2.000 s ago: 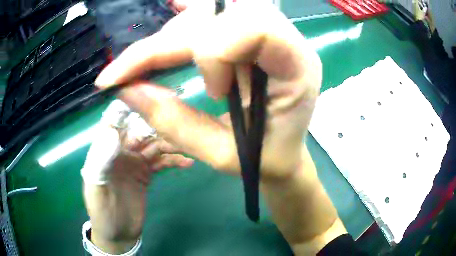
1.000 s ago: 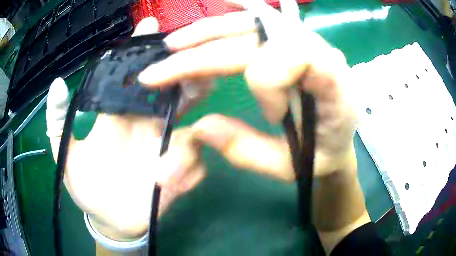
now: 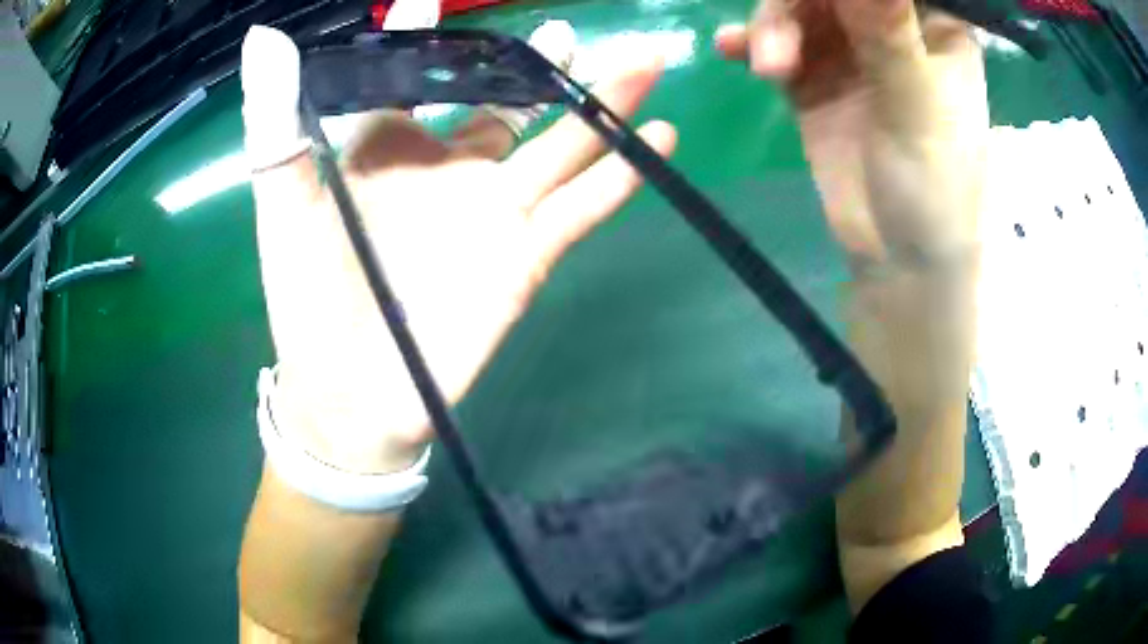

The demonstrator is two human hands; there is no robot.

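Observation:
A black phone middle frame [image 3: 743, 252] is tilted across the view, its open centre facing me. One solid end is at the top by my fingers, the wider solid end low at the centre right, slightly blurred. My left hand [image 3: 403, 252] holds the top end, with a white cot on the thumb and white caps on other fingertips; two fingers spread behind the open centre. My right hand [image 3: 881, 126] is at the top right, blurred and cut by the upper edge, apart from the frame. The slim dark tweezers [image 3: 988, 18] stick out from it; their tips are not visible.
A green mat [image 3: 164, 415] covers the bench. A white perforated sheet [image 3: 1064, 327] lies at right. Black trays [image 3: 164, 63] are at the upper left, with a bit of red tray [image 3: 472, 5] beside them. A pale tube [image 3: 91, 269] and a metal fixture [image 3: 23, 377] are at the left edge.
The phone frame has tilted, its lower end swinging right and into view. My right hand has moved up and away from it. The tweezers have turned from pointing down to the upper right.

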